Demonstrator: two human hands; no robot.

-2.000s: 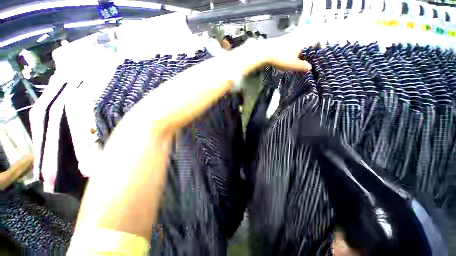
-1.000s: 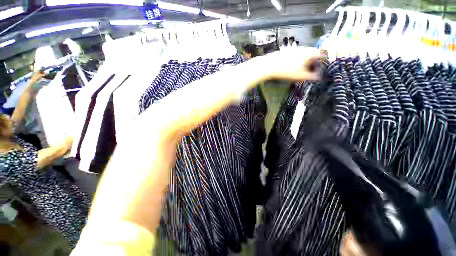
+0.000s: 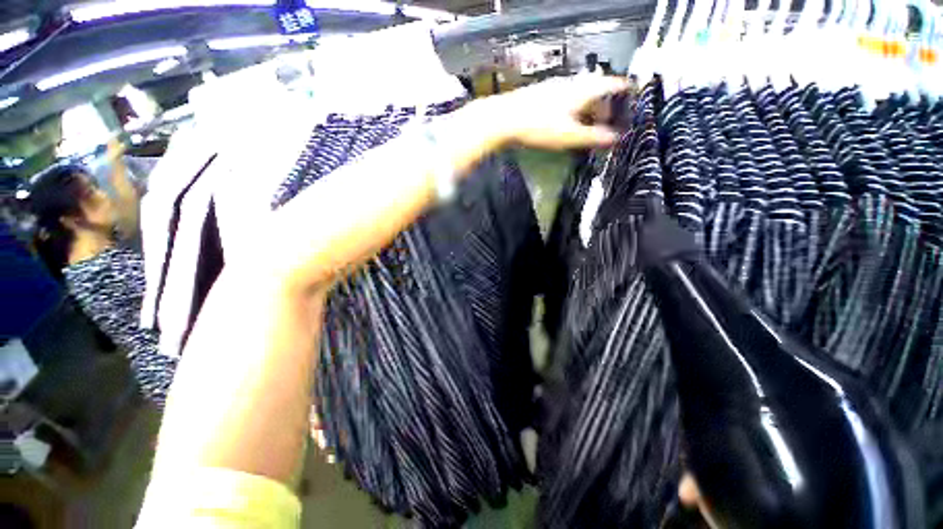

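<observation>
Black and white striped shirts hang tightly packed at the right, and another striped bunch hangs left of centre, with a gap between. My left hand reaches across to the shoulder of the leftmost shirt of the right bunch, its fingers pinching dark cloth there. A glossy black hair dryer points up and left, its nozzle close to the striped cloth below my left hand. My right hand shows only as a fingertip beside the dryer at the bottom edge; the rest is hidden. A white tag hangs in the gap.
White hangers crowd the rail above. Pale pink and black garments hang at the left. A person in a speckled top stands beyond them with an arm raised. A blue sign hangs overhead.
The view has shifted a little and the left bunch shows more fully than at first. My left hand stays at the right bunch's edge. The person at the left now shows head and raised arm.
</observation>
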